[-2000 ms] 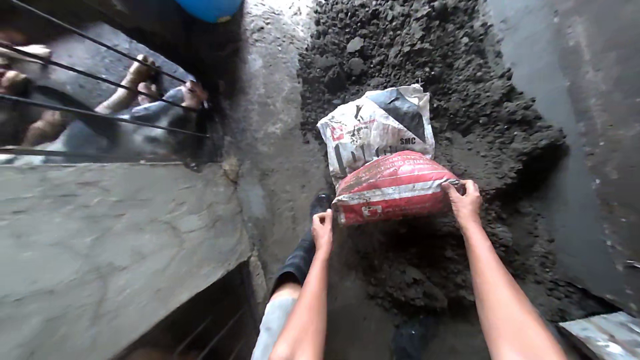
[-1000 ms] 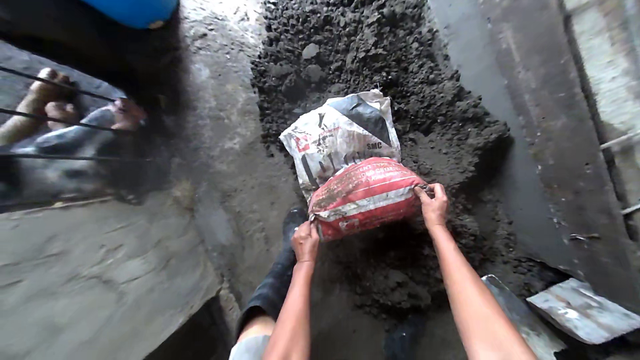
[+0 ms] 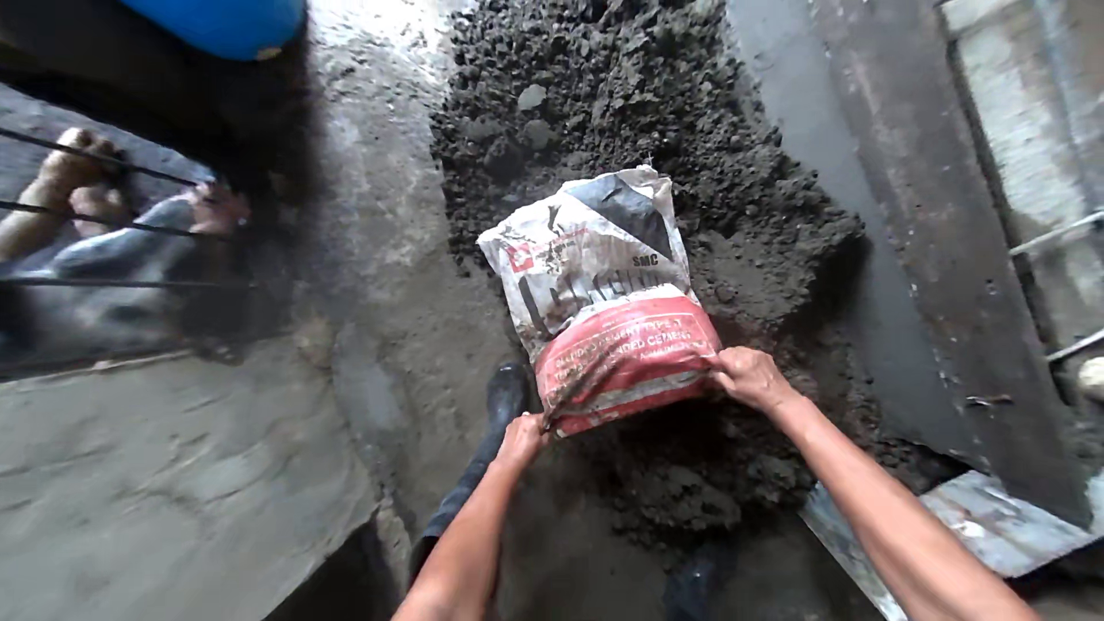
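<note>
A white and red cement bag [image 3: 604,293] with printing on it hangs between my two hands, over a heap of wet grey mortar [image 3: 604,95]. Its red end is toward me and its pale, creased end points away. My left hand [image 3: 523,440] grips the near left corner of the bag. At the near right corner, my right hand [image 3: 749,376] is closed on the bag's edge. Dark lumps of the mix lie below and beyond the bag. How full the bag is cannot be told.
Pigs [image 3: 129,207] lie behind metal bars at the left, beyond a low plastered wall [image 3: 172,483]. A blue container [image 3: 228,21] is at the top left. My boot [image 3: 507,392] is beside the heap. Metal sheets [image 3: 992,517] lie at the lower right, near a long dark beam [image 3: 931,216].
Both hands keep hold of the bag's near corners. The bag stays over the heap, with little plain change in its shape. The view has shifted toward the right.
</note>
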